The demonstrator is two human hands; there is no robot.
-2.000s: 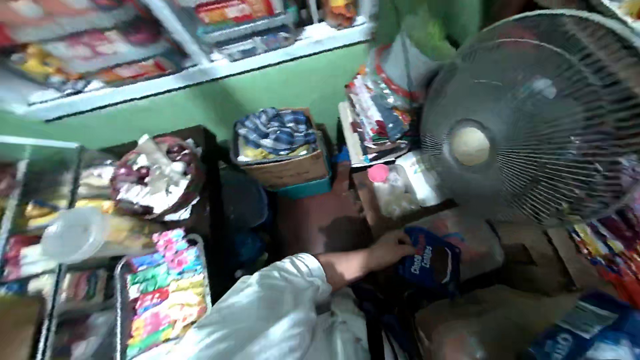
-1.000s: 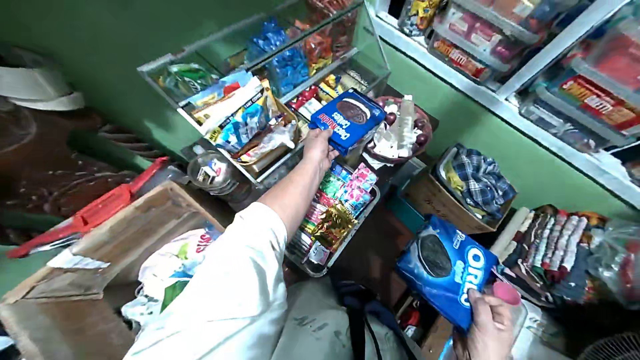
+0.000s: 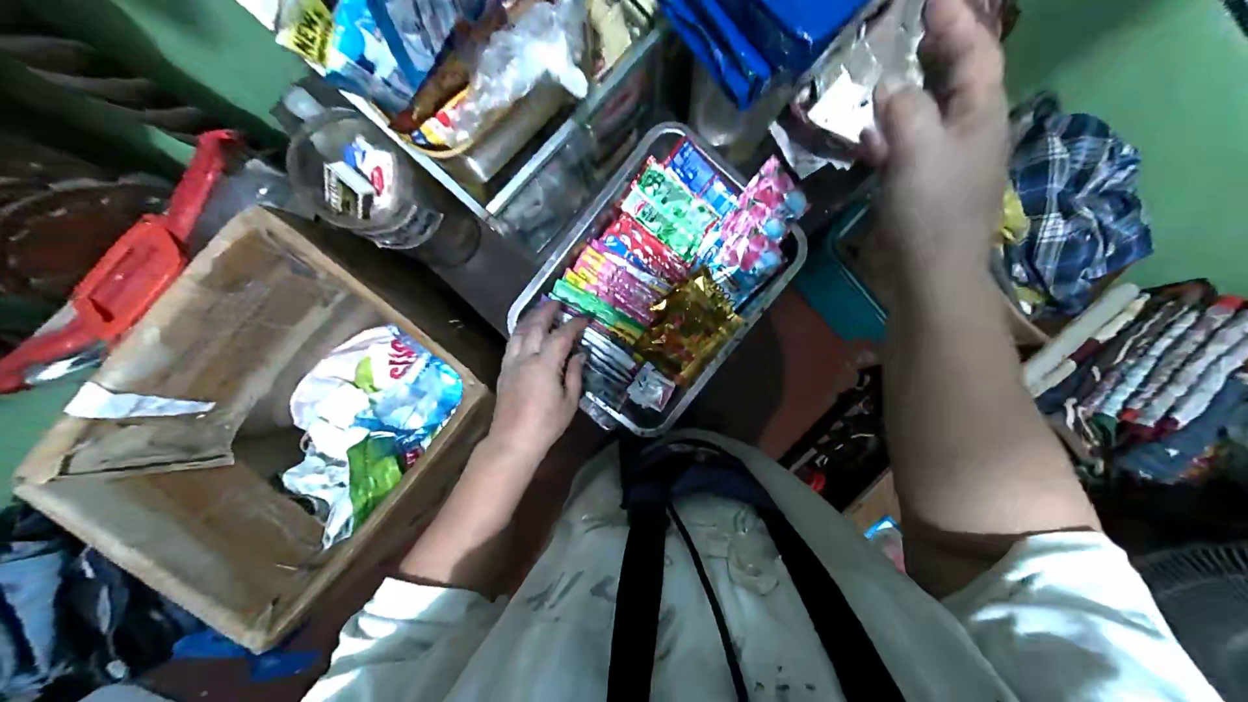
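My left hand rests at the left rim of a metal tray, its fingertips on the edge of the sachets with nothing seen in its grasp. Colourful sachets and a gold foil packet fill the tray. Raised at the upper right, my right hand has its fingertips partly cut off by the frame. Beside it are blue packs and a clear plastic item; whether it grips either cannot be told.
An open cardboard box with plastic bags stands at left, near a red plastic object. A clear jar and a glass case with packets stand above. At right are plaid cloth and stacked packets.
My left hand has left the blue cookie pack by the glass case and come down to the tray. My right hand, earlier on a blue Oreo pack lower right, is now raised near the blue packs.
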